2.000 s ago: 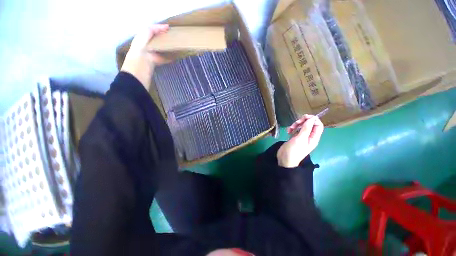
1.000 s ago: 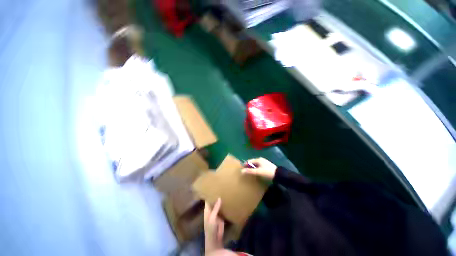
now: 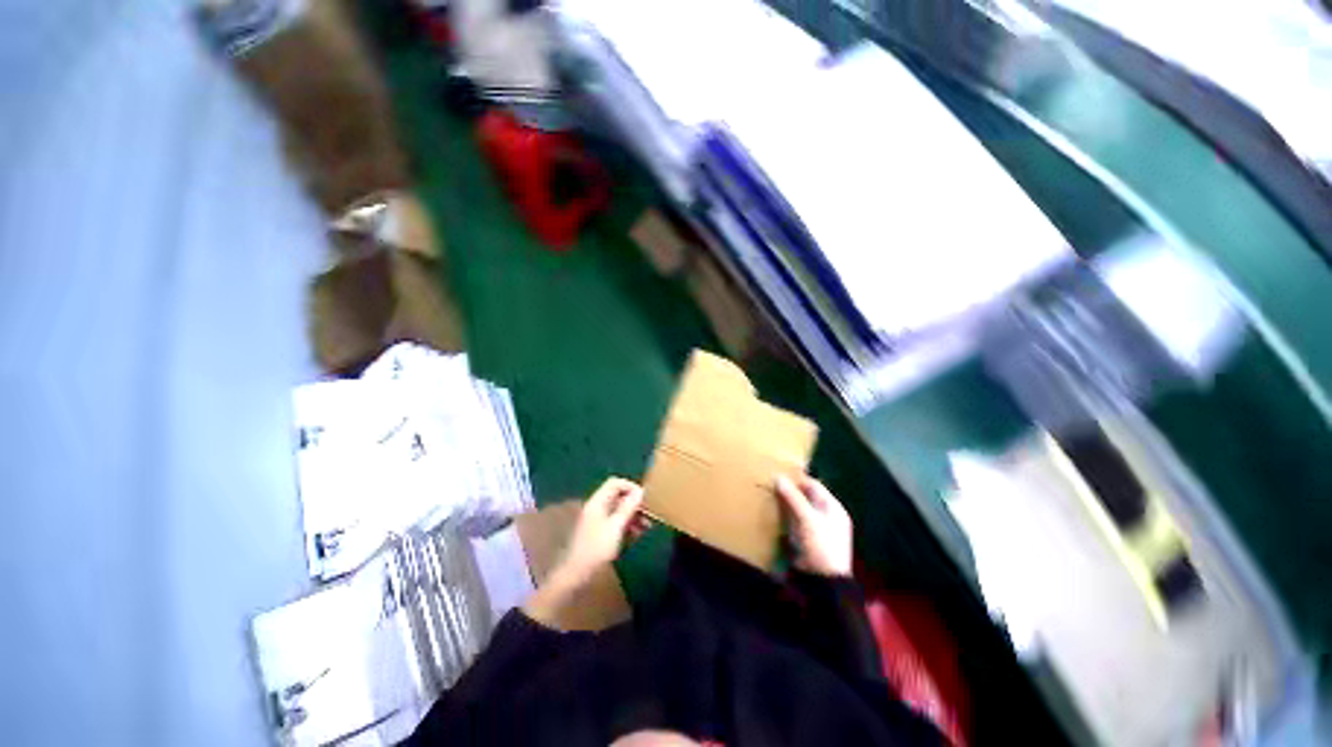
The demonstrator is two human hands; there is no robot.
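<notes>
A plain brown cardboard pad is held up in front of my body, over the green floor. My left hand grips its left edge. My right hand grips its right edge, with the thumb on its face. The pad is tilted and has an uneven top edge. I cannot tell whether a thin tool is still in my right hand. The picture is blurred.
Stacks of white sheets and brown cartons stand along the pale wall at left. A red stool stands ahead on the floor, and another red thing is by my right arm. A long workbench with white stacks runs along the right.
The view has moved away from the opened cartons and along the aisle. The cardboard pad, one second ago at the lower middle, is now raised between both hands. The bench is nearer.
</notes>
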